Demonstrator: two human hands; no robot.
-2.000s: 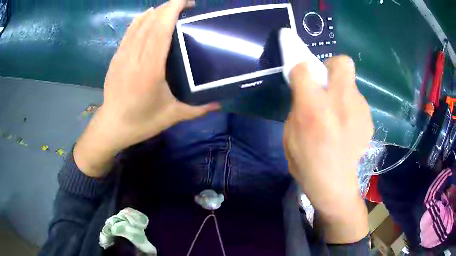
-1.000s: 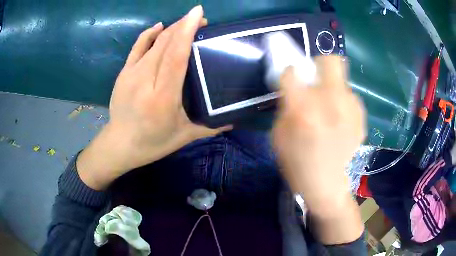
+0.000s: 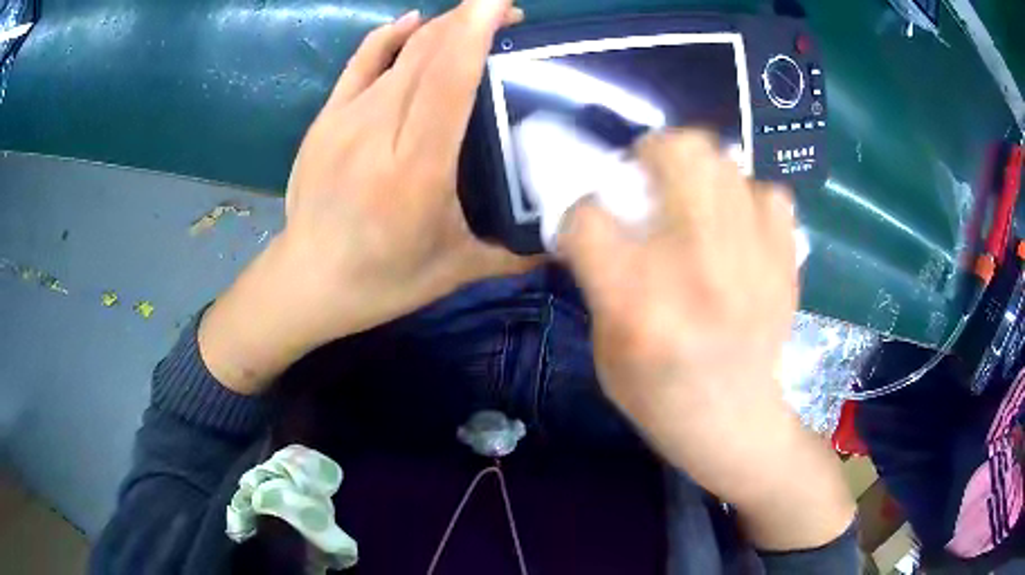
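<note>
A black handheld display unit [image 3: 798, 191] is tilted over the bench's near edge, its silver-white screen border visible and its round dial at the right. My left hand [image 3: 382, 191] grips the unit's left end, thumb below and fingers over the top left corner. My right hand [image 3: 697, 270] is bunched around a white cloth [image 3: 579, 174], blurred, pressed on the lower left part of the screen [image 3: 686, 90]. The cloth and my right hand hide the screen's lower part.
The dark green bench top [image 3: 202, 90] lies beyond. A red-handled tool [image 3: 998, 219] and clear tubing are at the right edge. Shiny clear packaging [image 3: 826, 359] is beside my right leg. Grey floor [image 3: 101, 337] shows at left, boxes at lower right.
The cloth in my right hand has moved from the screen's right side to its lower left. The unit and my left hand have shifted right in view.
</note>
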